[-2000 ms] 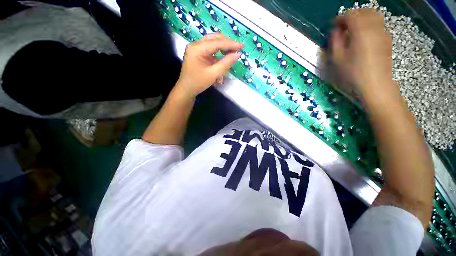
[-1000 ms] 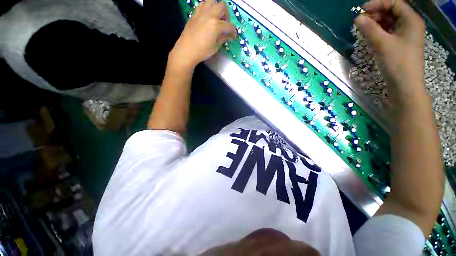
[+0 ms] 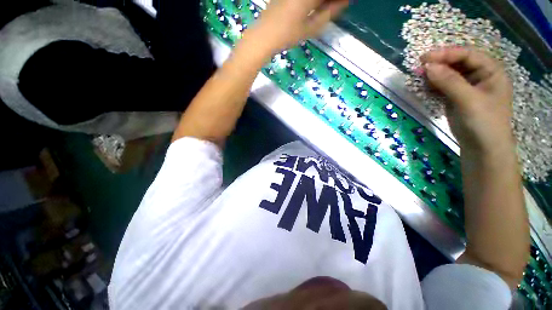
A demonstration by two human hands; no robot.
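Observation:
Green circuit boards (image 3: 339, 100) with many small dark and shiny-topped parts lie between metal rails. A large heap of small cream-white components (image 3: 529, 130) lies on the dark green surface beyond them. My right hand (image 3: 475, 85) is over the heap's near side, finger and thumb close together; I cannot tell if a component is between them. My left hand (image 3: 302, 21) is blurred over the far rail at the top, its fingers reaching beyond the boards; whether it holds anything does not show.
The near metal rail (image 3: 327, 142) runs diagonally in front of my body. A person in pale and black clothing (image 3: 78, 118) is at the left. A brown box with pale contents (image 3: 112, 151) is on the floor. Something blue (image 3: 532, 18) is at the top right.
My left hand has moved from over the boards, right across the far rail. My right hand has gone down onto the heap; the pale component it showed a second ago is no longer visible.

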